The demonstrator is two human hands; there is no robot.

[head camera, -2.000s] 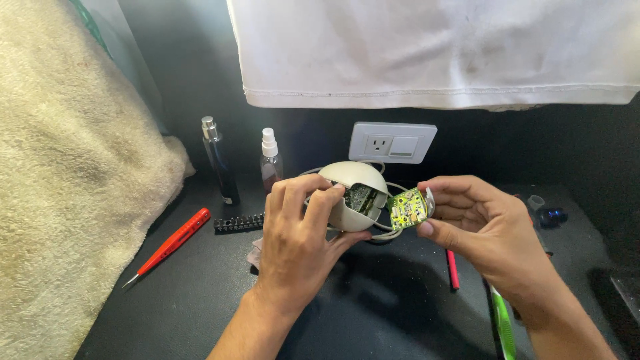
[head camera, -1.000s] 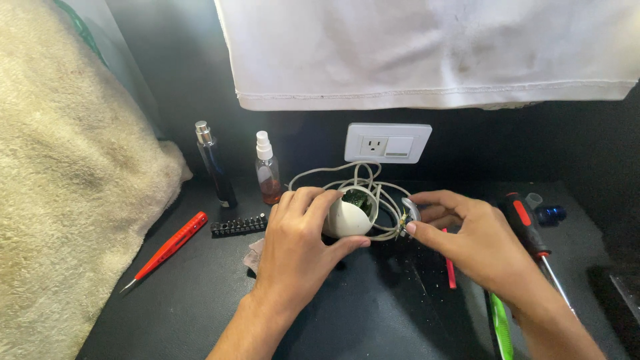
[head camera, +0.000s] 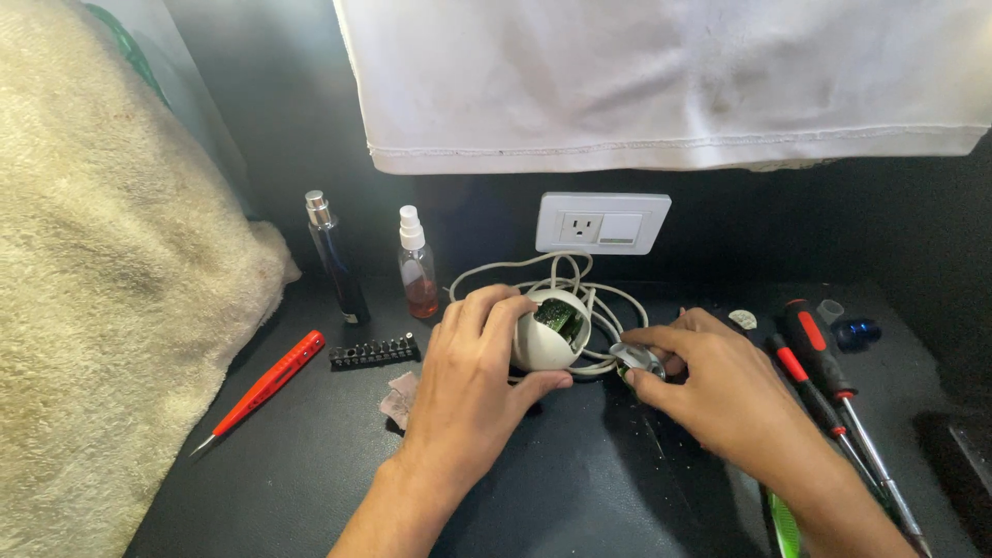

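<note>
My left hand [head camera: 473, 372] grips a rounded white plastic housing [head camera: 546, 345] from its left side, thumb below and fingers on top. Through the opening of the housing a green circuit board [head camera: 556, 316] shows. Close by on the right, my right hand [head camera: 697, 372] pinches a small part with a grey curved face [head camera: 639, 359] between thumb and fingers; a bit of green shows at its lower left edge. A pale cable [head camera: 612, 288] lies in loops behind the housing and between both hands. Whether it joins the small part is hidden.
On the left lie a red pointed tool [head camera: 267, 394] and a black bit holder [head camera: 374, 353]. Two spray bottles [head camera: 337, 263] [head camera: 419, 271] stand before the wall with its outlet plate [head camera: 603, 224]. Two screwdrivers [head camera: 821, 349] [head camera: 810, 391] and a green-handled object [head camera: 784, 527] lie at the right.
The small part in my right hand has turned from showing its circuit board to showing its grey face. The housing in my left hand has also turned. Screwdrivers at the right have come into sight.
</note>
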